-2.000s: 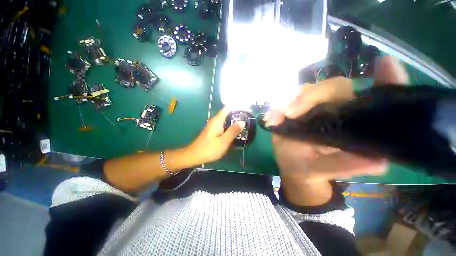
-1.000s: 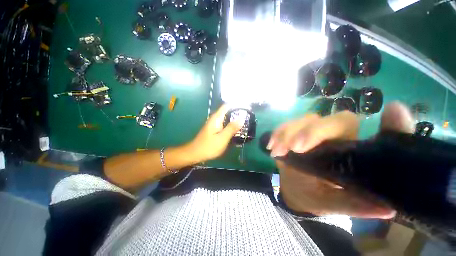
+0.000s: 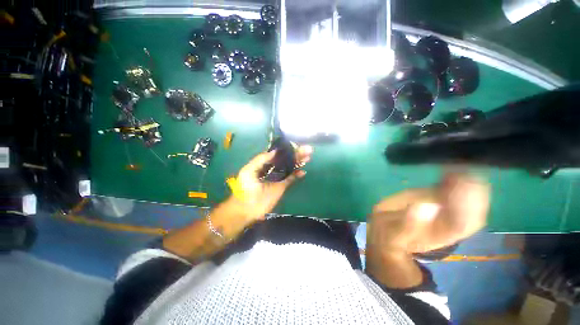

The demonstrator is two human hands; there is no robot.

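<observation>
My left hand (image 3: 261, 184) holds a black round housing (image 3: 280, 162) near the bench's front edge. The housing is tilted, and its inside is too dark to make out. A yellow-orange strip (image 3: 238, 189) shows at my left hand. My right hand (image 3: 429, 219) is blurred, with bent fingers, at the front edge right of centre. The long black screwdriver (image 3: 483, 139) lies across the view just above it, its tip pointing left, away from the housing. Whether my right hand still touches the screwdriver cannot be told.
A glaring white screw feeder (image 3: 324, 95) stands at centre. Left of it are slotted round parts (image 3: 222, 74) and wired circuit boards (image 3: 202, 152). Black housings (image 3: 414, 101) stand to its right. Dark stacked boards (image 3: 48, 114) fill the far left. A yellow-orange tab (image 3: 228, 140) lies on the green mat (image 3: 331, 190).
My left hand has turned and tilted the housing, moving slightly left. The screwdriver has moved up and right, and my right hand now shows below it. The view has shifted, showing more of the far left.
</observation>
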